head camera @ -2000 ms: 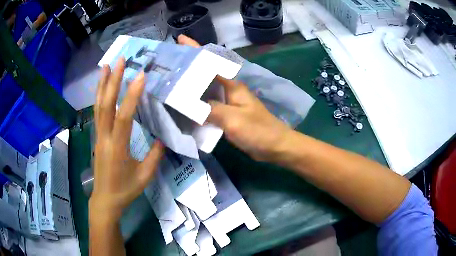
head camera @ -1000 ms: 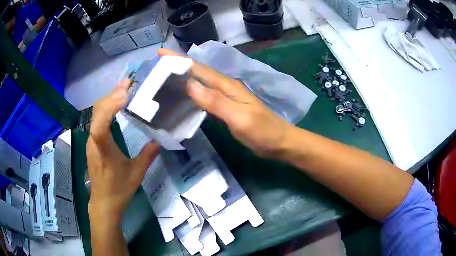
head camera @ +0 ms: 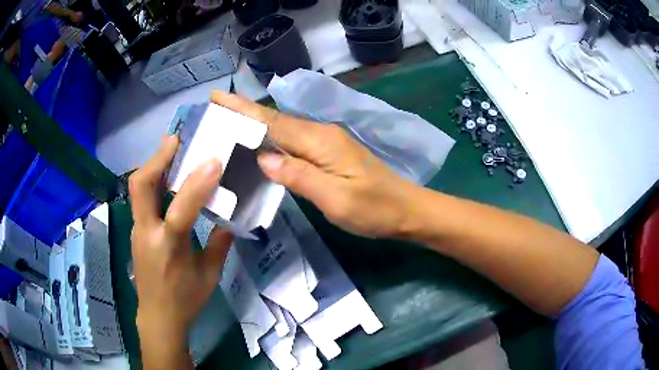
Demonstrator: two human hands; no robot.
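A retail carton is held up in both hands with its end towards me. White flaps show at that end, around a dark gap. My left hand grips its left side, thumb on a white flap. My right hand holds its right side. Flat carton blanks, printed "MINI FAN", lie stacked below on the green mat. A milky translucent bag lies behind my right hand; its contents cannot be told.
Upright cartons stand at left, by a blue bin and green post. Black cups and a closed carton are at the far side. Small parts and a crumpled white thing lie at right. A red stool shows.
The carton was tilted with its printed face showing; now its end faces me and is squared up. My left hand has closed onto it, its thumb moving onto the flap. My right hand has shifted along its side.
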